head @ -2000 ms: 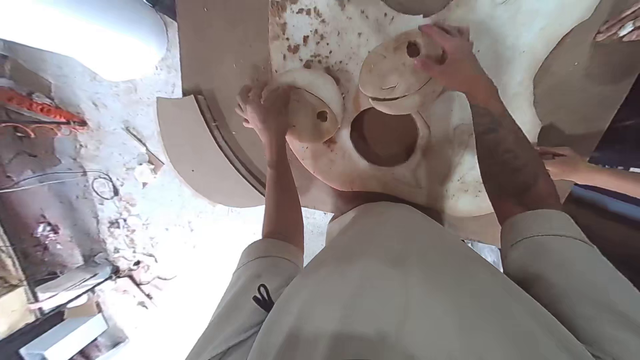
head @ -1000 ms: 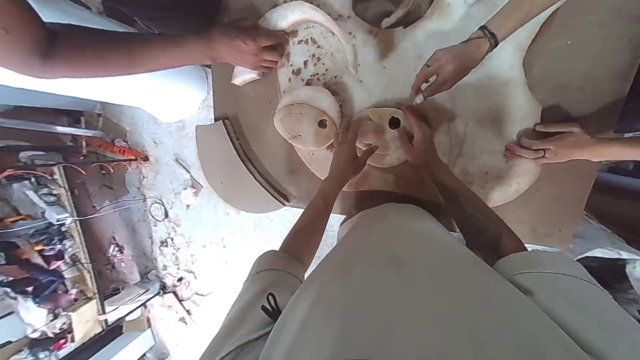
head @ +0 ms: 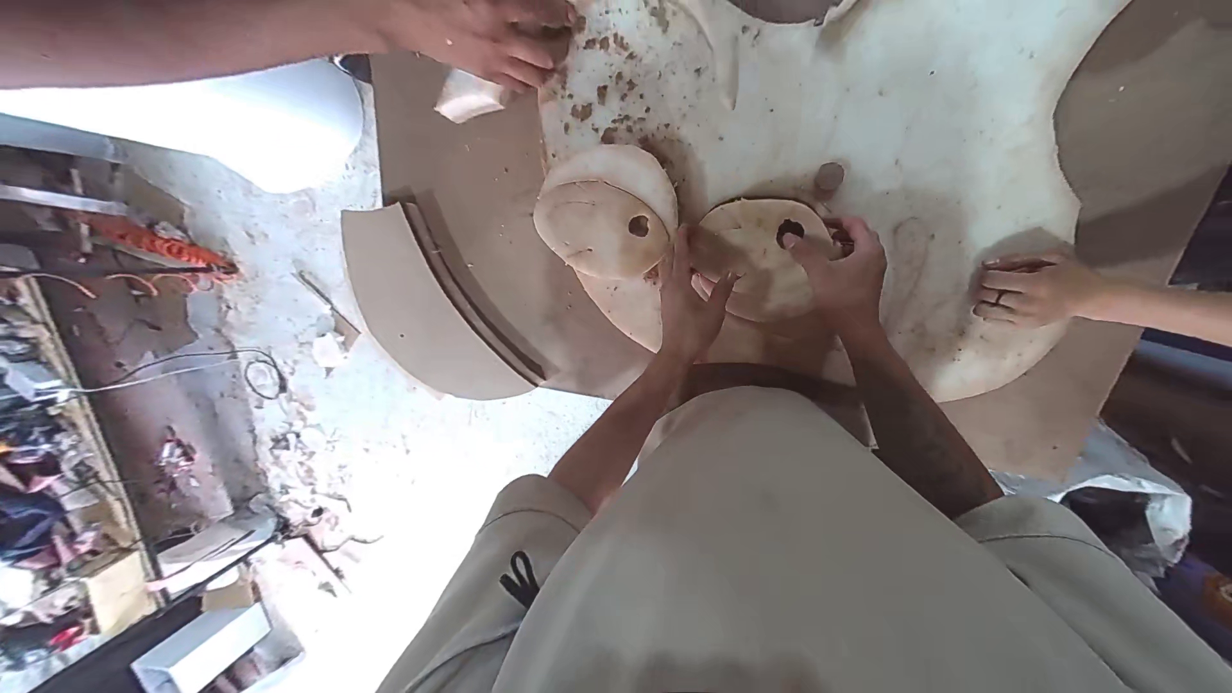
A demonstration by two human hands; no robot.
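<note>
A rounded pale piece with a dark hole (head: 760, 265), perhaps leather, lies between my hands on a large pale sheet (head: 914, 125). My left hand (head: 695, 303) touches its left edge, fingers apart. With my right hand (head: 847, 269) I grip its right edge, the thumb beside the hole. Just left of my left hand rests a similar rounded piece with a hole (head: 597, 226), overlapping another pale layer. A small round disc (head: 829, 176) lies on the sheet above my right hand. The undersides of the pieces are hidden.
Another person's hand (head: 510, 43) is at the upper left, near a small pale scrap (head: 469, 96). A hand with a ring (head: 1030, 289) rests on the sheet at right. Curved brown boards (head: 433, 318) lie at the table's left edge. Debris and a cable (head: 262, 373) are on the floor.
Two seconds ago the piece was tilted in my right hand over a round opening; now it lies flat there. My left hand has moved right, from the other piece to this one.
</note>
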